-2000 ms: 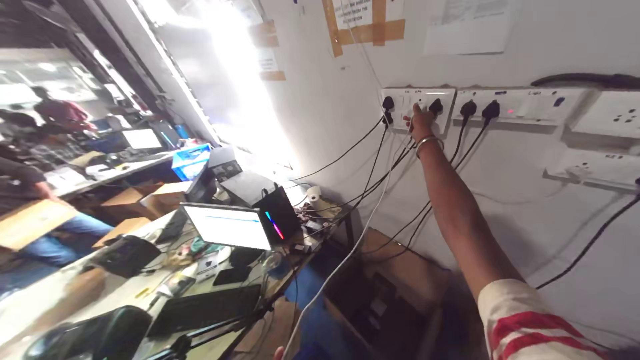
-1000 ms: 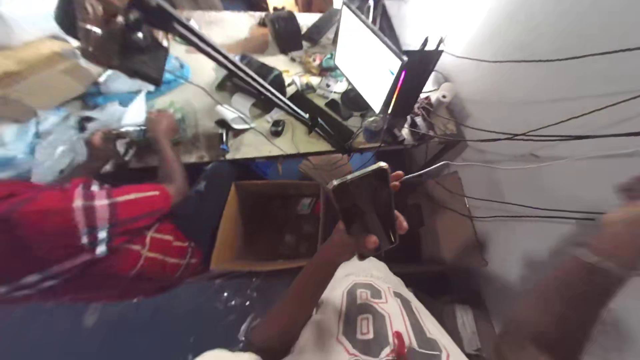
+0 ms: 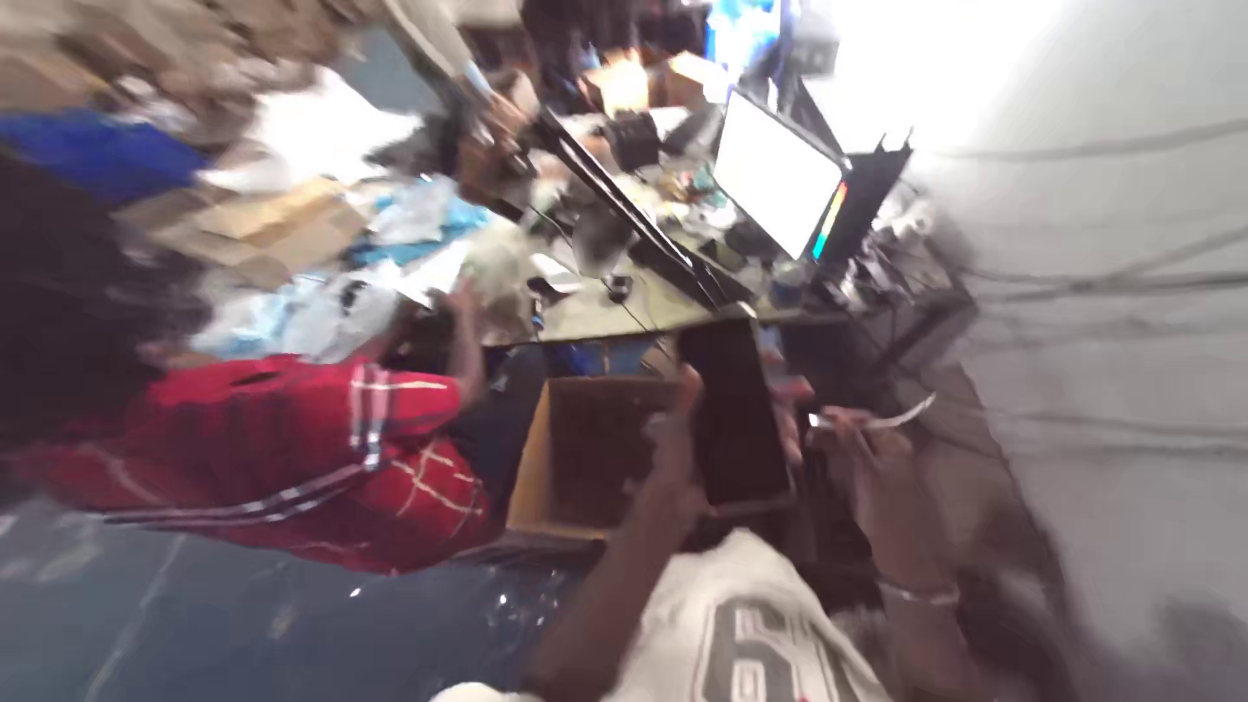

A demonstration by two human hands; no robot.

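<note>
My left hand (image 3: pixel 682 453) holds a dark-screened smartphone (image 3: pixel 733 409) upright in front of my chest, the thumb on one edge and the fingertips showing at the other. Just right of the phone, my right hand (image 3: pixel 871 444) pinches a white cable (image 3: pixel 902 417) whose pale metal-looking plug (image 3: pixel 817 421) points at the phone's side. A gap lies between plug and phone. The image is blurred, so the plug's type cannot be told. A bracelet sits on my right wrist.
A co-worker in a red shirt (image 3: pixel 283 448) works at the left. An open cardboard box (image 3: pixel 531 478) stands behind the phone. Beyond it is a cluttered workbench (image 3: pixel 624 312) with a lit monitor (image 3: pixel 775 171) and a computer case (image 3: pixel 863 205). Black cables (image 3: pixel 1102 285) run along the right wall.
My right hand, at the wall switchboard two seconds ago and blurred at the far right one second ago, is now beside the phone with the cable. The view has swung down and left from the wall.
</note>
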